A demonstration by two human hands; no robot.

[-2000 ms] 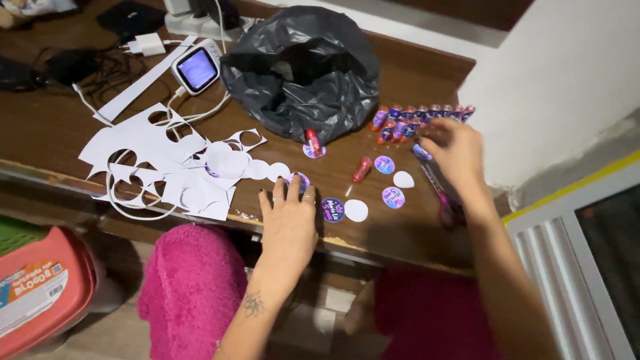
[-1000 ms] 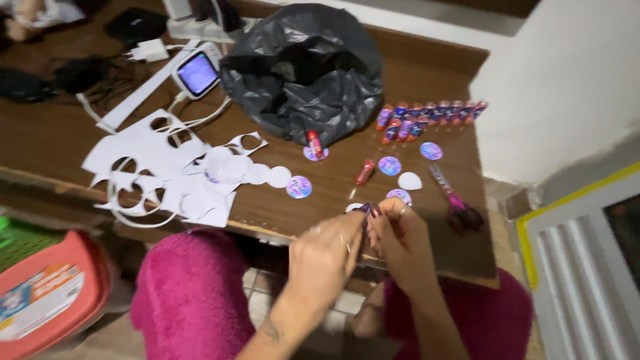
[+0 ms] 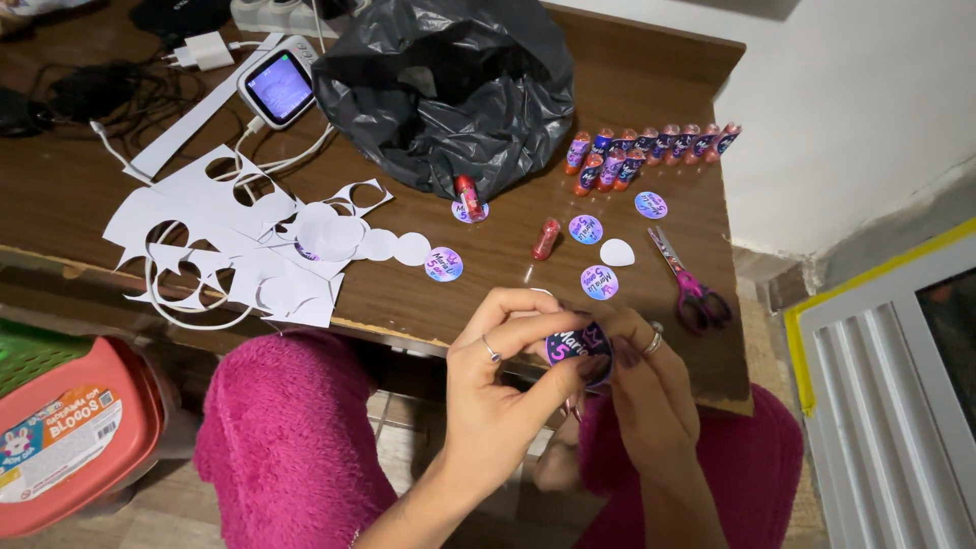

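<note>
Both hands meet over the table's front edge at a dark purple round sticker (image 3: 572, 347) with printed writing. My left hand (image 3: 511, 374) pinches it between thumb and fingers. The fingertips of my right hand (image 3: 648, 366) are at its right edge. Beyond them lie a small red capped tube (image 3: 546, 239), several purple-blue round stickers (image 3: 585, 229) and a white paper piece (image 3: 617, 252). Another red tube (image 3: 470, 198) rests on a round sticker by the bag. Labelled small tubes (image 3: 648, 145) stand grouped at the back right. Scissors with pink and black handles (image 3: 690, 286) lie to the right.
A black plastic bag (image 3: 457, 99) stands open at the back. Cut white sheets (image 3: 206, 206), cables and a small white screen device (image 3: 278, 84) cover the table's left part. A coral-lidded tub (image 3: 130, 389) is at the lower left, and a white louvered panel (image 3: 877, 396) is at the right.
My left hand has left the row of round pieces and my right hand has come away from the scissors and tubes. They have come together, now with the dark round sticker between them.
</note>
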